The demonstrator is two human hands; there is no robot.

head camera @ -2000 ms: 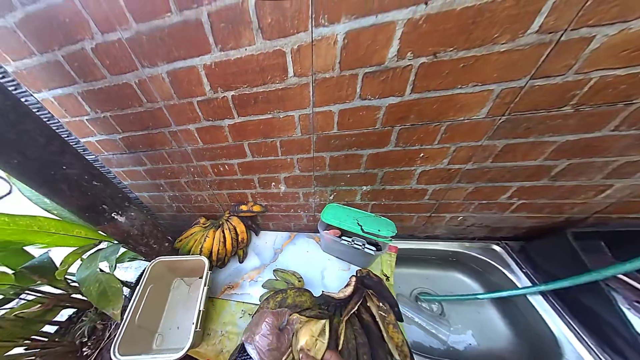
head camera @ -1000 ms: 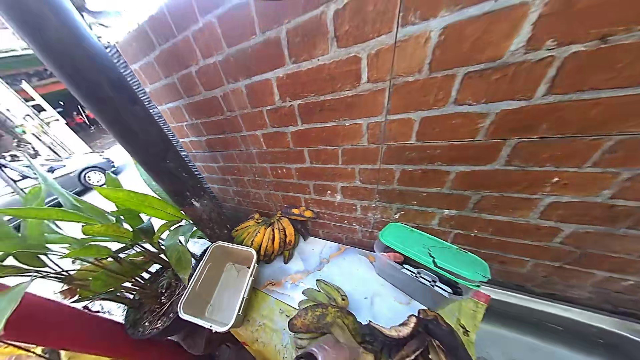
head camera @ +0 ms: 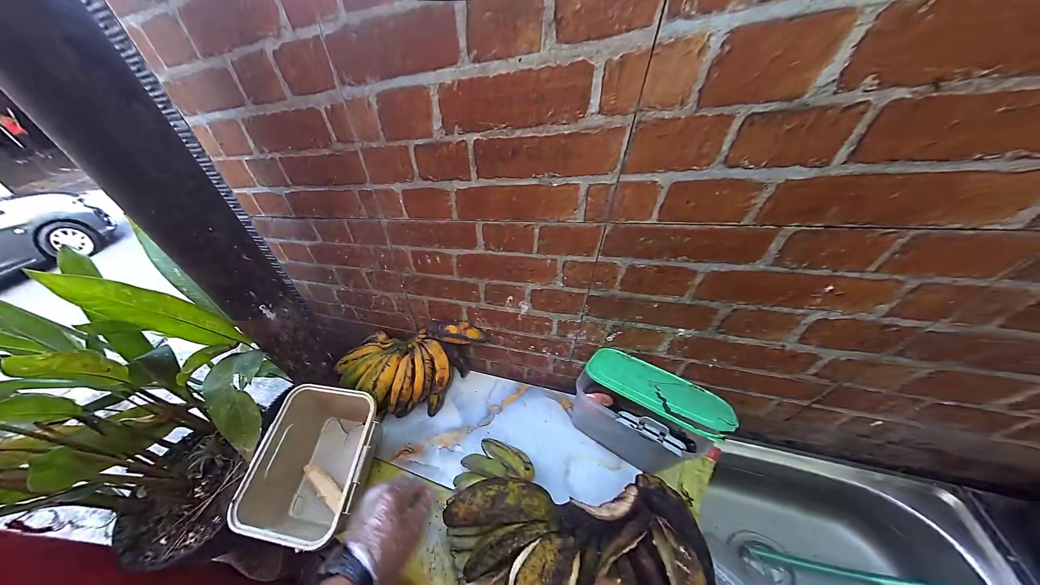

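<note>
My left hand (head camera: 390, 524), in a clear plastic glove with a dark band at the wrist, is beside the right wall of a beige plastic tub (head camera: 367, 455). It is blurred, and nothing shows in its grasp. One pale peeled banana piece (head camera: 323, 487) lies inside the tub. To the right of the hand sits a bunch of dark-spotted bananas (head camera: 500, 508), with small green ones at its top and blackened peels (head camera: 670, 520) beside it. A yellow-orange banana bunch (head camera: 402, 370) rests by the wall. My right hand is not seen.
A grey plastic container (head camera: 601, 426) with a tilted, cracked green lid (head camera: 662, 390) stands at the back. To its right is a steel sink (head camera: 845, 496) with a green hose (head camera: 821, 565). A potted plant (head camera: 175, 479) and dark post (head camera: 187, 171) flank the left; a brick wall (head camera: 536, 154) rises behind.
A pale peeled piece now lies in the tub, where none showed before. My left hand, earlier at the dark bananas, has moved left beside the tub. The view has swung left.
</note>
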